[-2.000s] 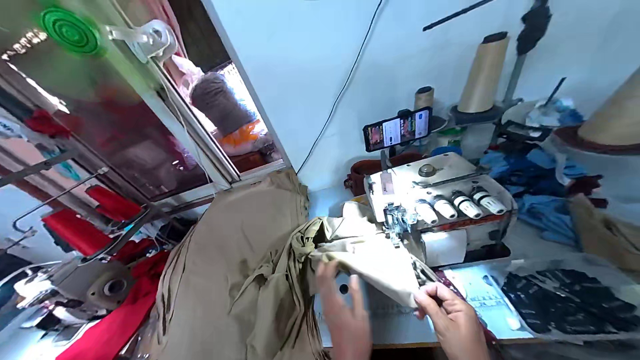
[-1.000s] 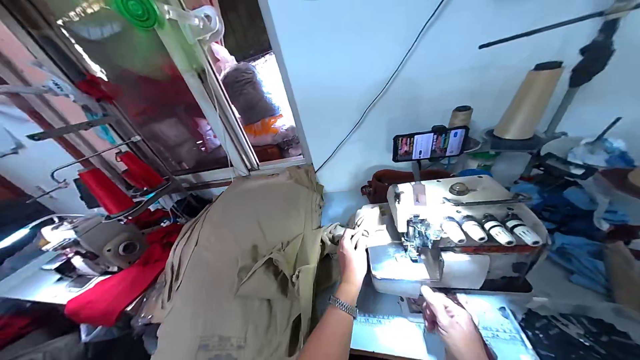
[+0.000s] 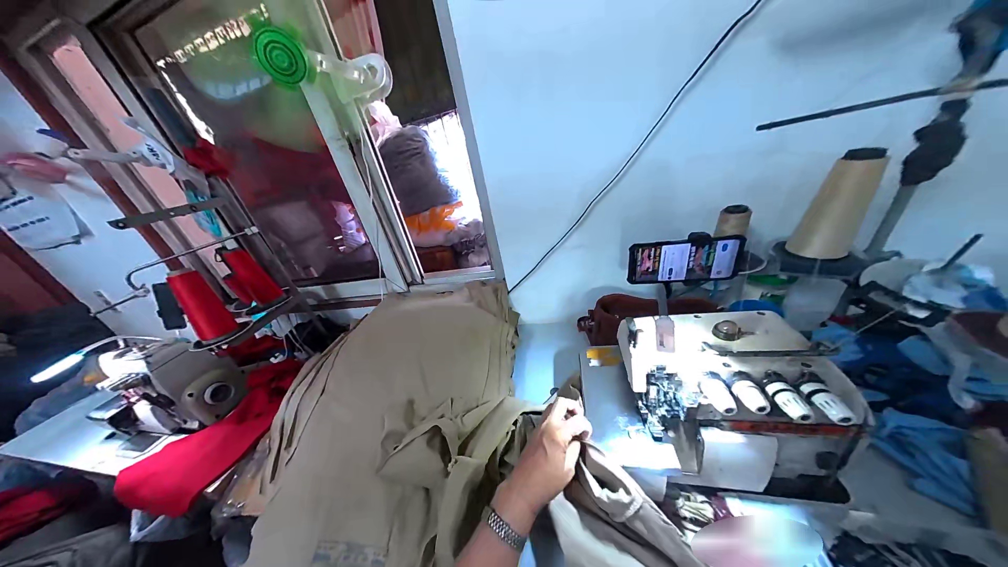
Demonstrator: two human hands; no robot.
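Observation:
My left hand (image 3: 561,437), with a metal watch on its wrist, grips the edge of a khaki fabric piece (image 3: 618,492) left of the overlock sewing machine (image 3: 740,370). That fabric hangs in folds toward the bottom edge, apart from the lit needle area. A large pile of khaki fabric (image 3: 417,354) lies left of my hand. At the bottom right, a blurred pale shape may be my right hand; its fingers cannot be made out.
A phone (image 3: 687,260) stands behind the machine, near thread cones (image 3: 839,205). Blue cloth (image 3: 929,457) lies at the right. Another sewing machine (image 3: 181,386) with red cloth (image 3: 205,449) stands at the left, below a window. A green clip-on fan (image 3: 282,55) hangs above.
My left hand was reaching behind the machine's left side one second ago; now it grips khaki fabric nearer me. Two seconds ago pale fabric lay at the needle area, where none shows now.

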